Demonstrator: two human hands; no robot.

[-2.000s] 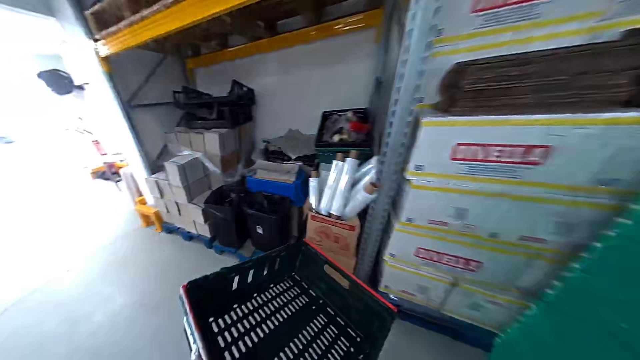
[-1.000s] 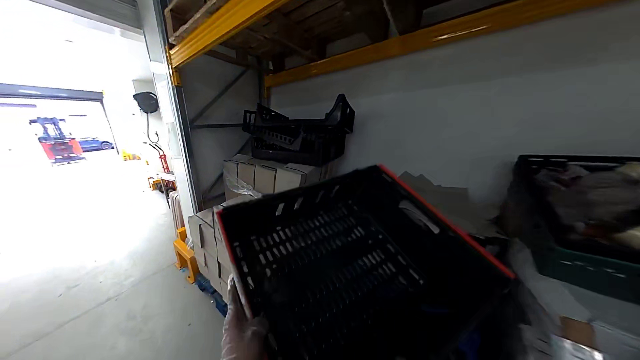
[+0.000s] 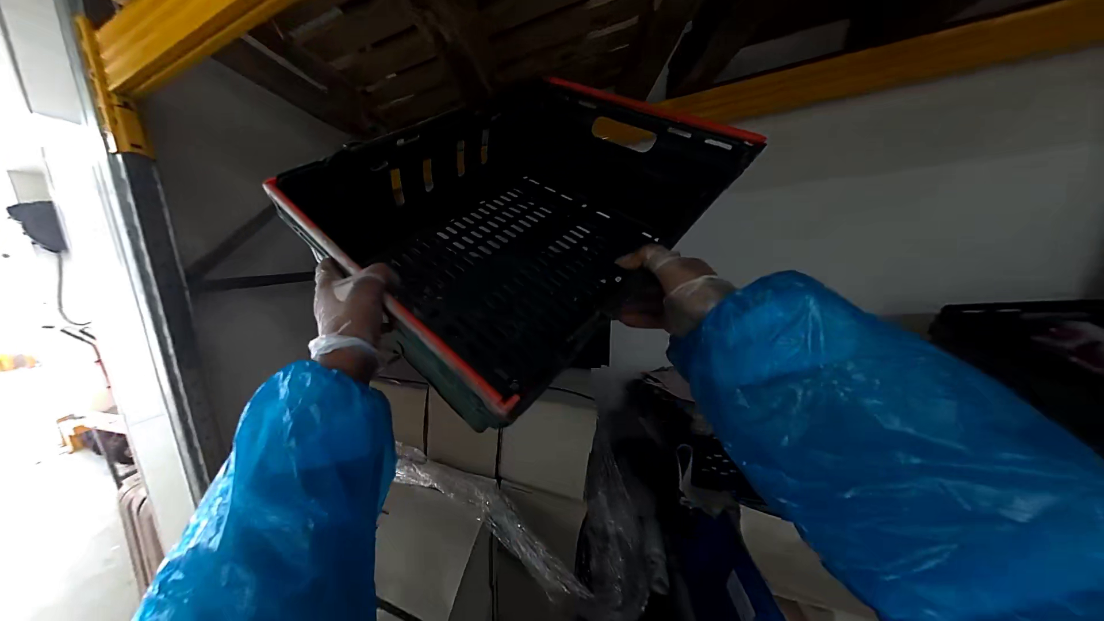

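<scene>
A black plastic crate (image 3: 517, 250) with red rim edges and a slotted base is held up, tilted, in front of me. My left hand (image 3: 352, 306), in a clear glove, grips its left red-edged side. At the crate's near right edge, my right hand (image 3: 660, 289), also gloved, has its thumb on the base and its fingers underneath. Blue plastic sleeves cover both forearms. Below the crate are stacked cardboard boxes (image 3: 548, 444) with loose clear film (image 3: 509, 526) over them. The crate hides whatever is directly behind it.
Yellow rack beams (image 3: 880, 65) cross above, under a wooden pallet (image 3: 379, 52). A grey metal upright (image 3: 159, 293) stands at the left, beside the bright opening. Another dark crate (image 3: 1018, 345) with contents sits at the right.
The crate has been raised from low in front of me to near the rack beams. My right hand now shows on it; one second ago only my left hand was visible. The view has turned left.
</scene>
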